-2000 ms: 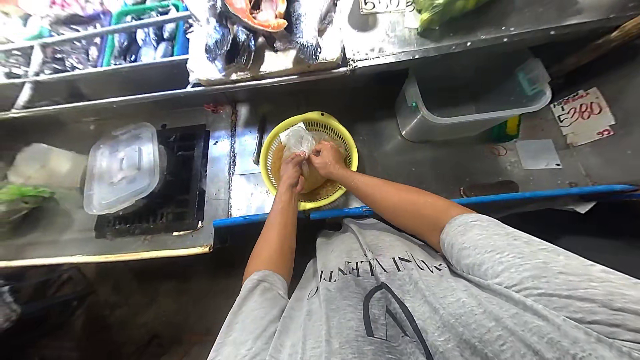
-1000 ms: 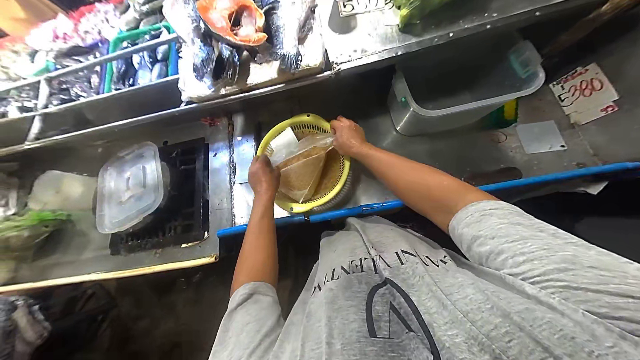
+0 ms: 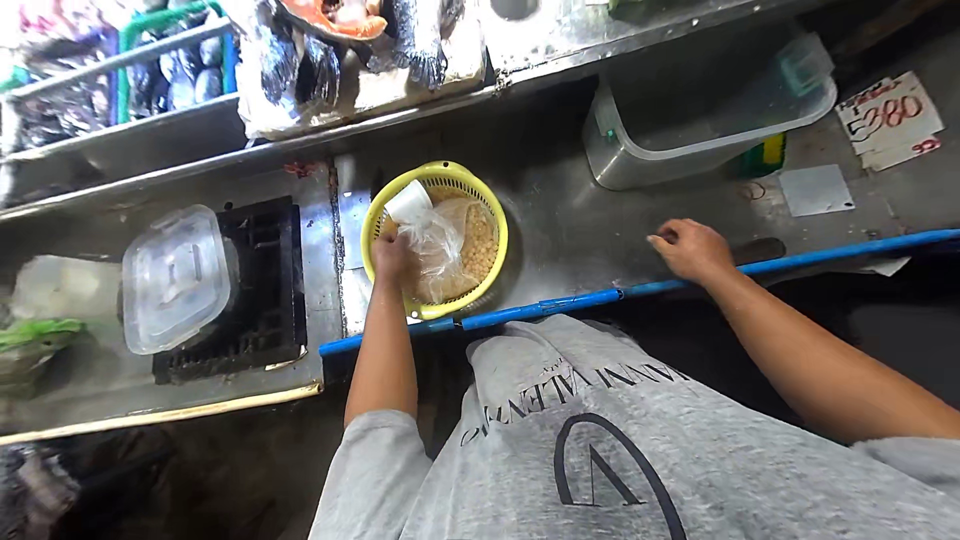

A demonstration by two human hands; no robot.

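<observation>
A yellow plastic basket [image 3: 501, 247] with slotted sides stands on the metal counter. Inside it lie small pale round pieces [image 3: 480, 240], a clear plastic bag [image 3: 439, 244] and a white cup-like object [image 3: 409, 202]. My left hand [image 3: 394, 259] is at the basket's left side, over its inside, touching the bag; its fingers are blurred and partly hidden, so its grip is unclear. Well to the right of the basket, my right hand [image 3: 691, 247] hovers over the counter with its fingers curled. Nothing can be made out in it.
A clear plastic tub [image 3: 652, 169] stands at the back right, near handwritten price cards [image 3: 892, 120] and a white paper square [image 3: 816, 190]. To the left, a translucent lid [image 3: 176, 277] rests on a black grate [image 3: 262, 277]. Fish [image 3: 277, 67] lie on the raised shelf; blue piping [image 3: 540, 307] edges the counter.
My right hand has left the basket's rim and moved right, over the counter. The bag, held up between both hands one second ago, now lies crumpled lower in the basket.
</observation>
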